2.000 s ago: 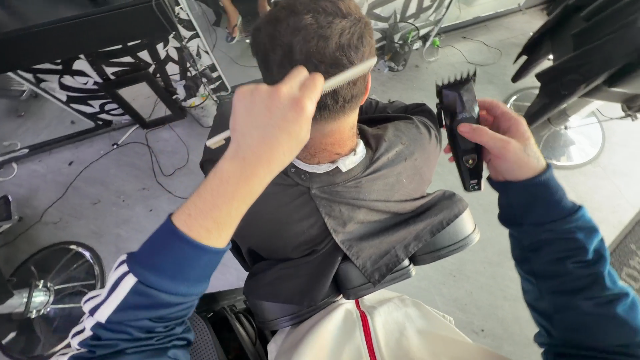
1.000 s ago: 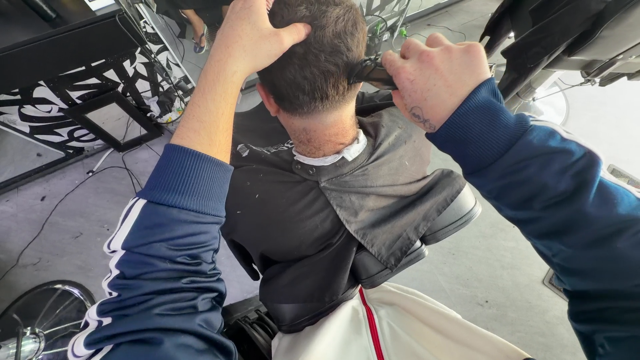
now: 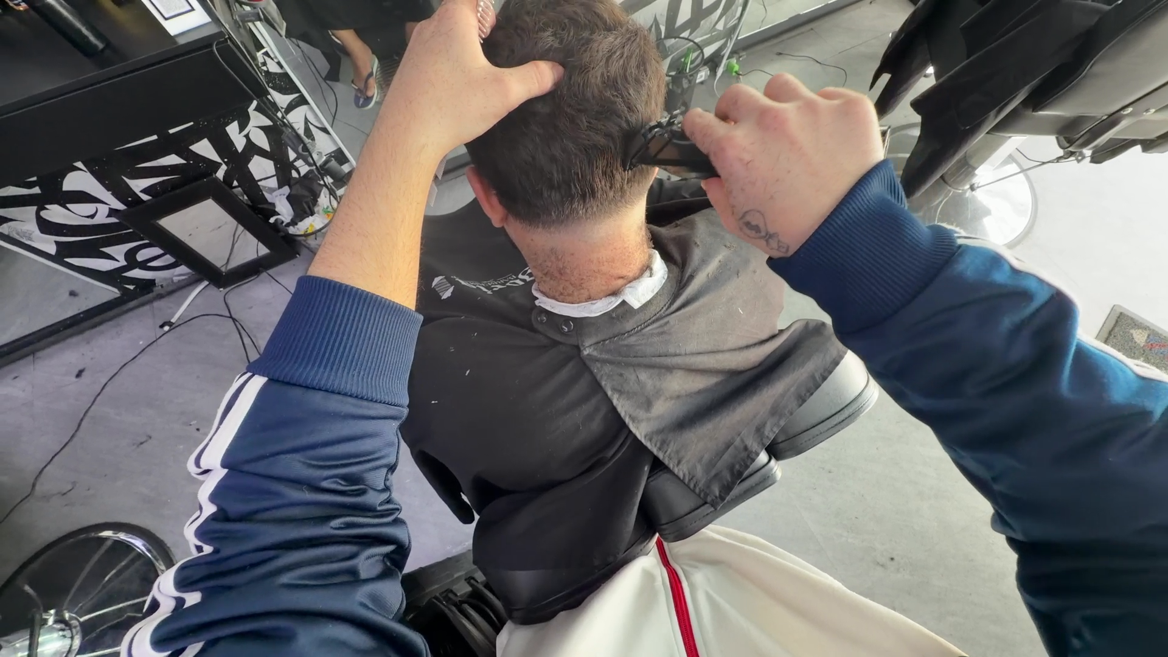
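Observation:
A seated person's head of short dark hair (image 3: 575,109) is seen from behind at top centre. My right hand (image 3: 789,155) is closed around black hair clippers (image 3: 671,149), whose guard touches the hair at the lower right side. With its thumb on the hair, my left hand (image 3: 479,82) rests at the upper left of the head; a comb (image 3: 485,16) shows partly at its fingers, the rest hidden. A white neck strip (image 3: 607,297) circles the neck above a black barber's cape (image 3: 520,392).
A black frame (image 3: 208,230) leans by a patterned counter at left, with cables on the floor. A chair's round metal base (image 3: 82,593) is at lower left. Another person's sandalled foot (image 3: 365,82) shows at upper left, a dark draped chair (image 3: 1022,73) at upper right.
Two seconds ago the clippers were held right of the head and the comb lay across the hair. Since then the clippers have come against the head and my left hand has moved to its upper left.

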